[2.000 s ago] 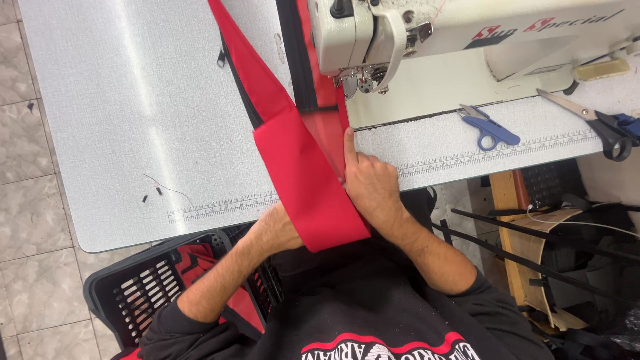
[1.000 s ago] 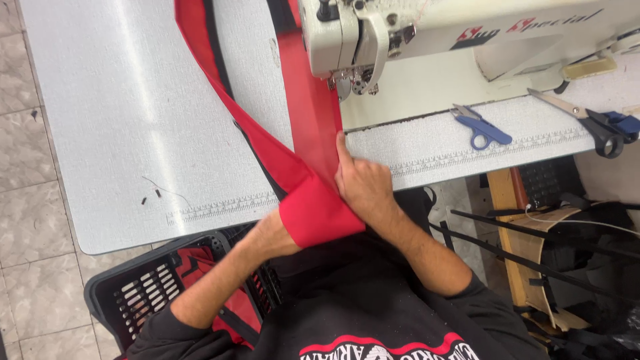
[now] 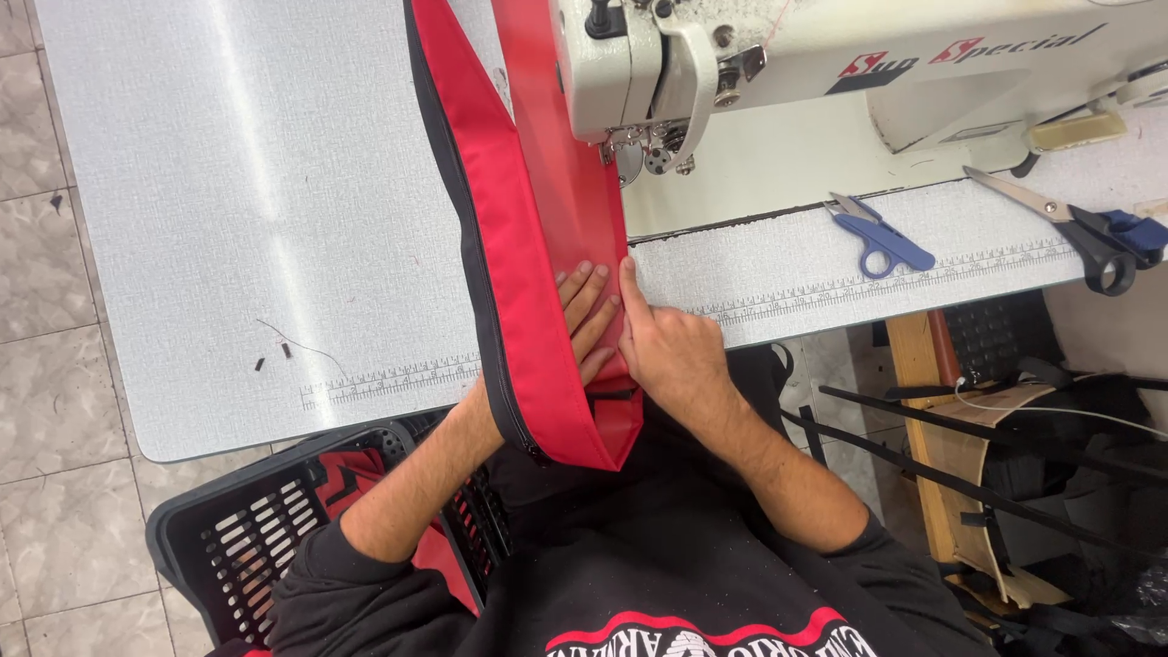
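Note:
A long strip of red coated fabric [image 3: 547, 182] runs from under the sewing machine's presser foot [image 3: 610, 153] toward my body. Its outer red band, edged with a black zipper [image 3: 467, 228], folds over at the left and turns up near my lap. My left hand [image 3: 589, 315] lies flat on the fabric, fingers spread, the wrist hidden beneath the band. On the right, my right hand [image 3: 673, 351] touches the strip's right edge with the index finger stretched toward the machine and the other fingers curled. Whether it pinches the edge is not clear.
Blue thread snips [image 3: 881, 245] and black-handled scissors [image 3: 1086, 228] lie on the table [image 3: 201, 228] at the right. Thread scraps [image 3: 286, 349] are at the left. Below the table edge stands a black plastic crate [image 3: 182, 538] holding red fabric. Black straps and a wooden frame [image 3: 915, 365] are lower right.
My left hand, earlier under the folded red band, now lies flat on the strip. The band has opened out and shifted left, showing more zipper. My right hand stays at the right edge.

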